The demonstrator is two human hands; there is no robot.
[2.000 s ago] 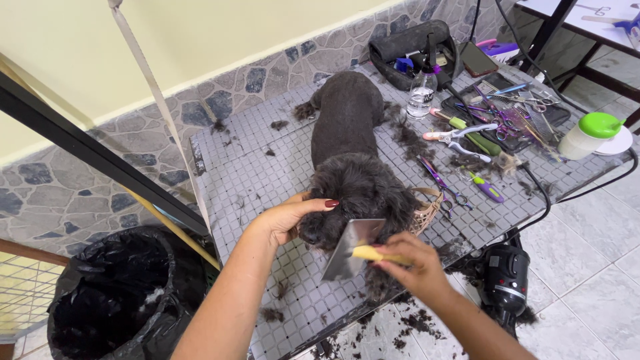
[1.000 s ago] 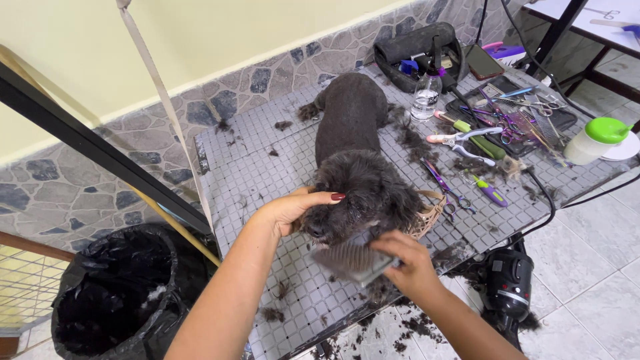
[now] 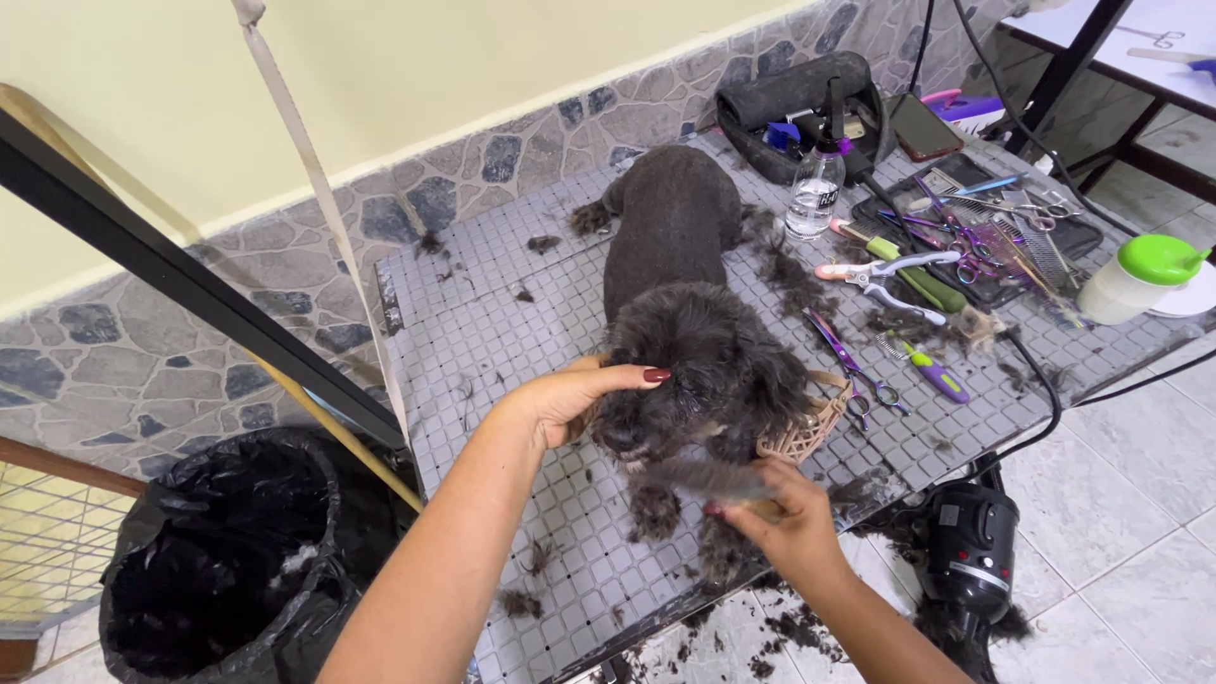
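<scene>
A dark dog (image 3: 670, 228) with a closely clipped back lies on the grey grooming table (image 3: 456, 313), its shaggy head (image 3: 703, 351) towards me. My left hand (image 3: 579, 394) holds the side of its face, the thumb lying across the muzzle near the eye. In my right hand (image 3: 784, 513) is a grooming brush with a wooden handle; its pad (image 3: 708, 478), blurred, is just below the dog's chin, above the front paws. Whether the bristles touch the coat I cannot tell. A woven wicker muzzle (image 3: 806, 418) rests beside the dog's head, close to my right hand.
Purple scissors (image 3: 853, 366), a small comb with a green and purple handle (image 3: 936, 373), nail clippers (image 3: 888, 275) and a spray bottle (image 3: 814, 195) are at the right. Loose hair tufts dot the table. A black-lined bin (image 3: 228, 541) stands lower left, a black dryer (image 3: 969, 551) lower right.
The brush has turned in my right hand, from its flat back through its pin side to a more edge-on view, staying near the dog's chin. My left hand keeps its hold on the face.
</scene>
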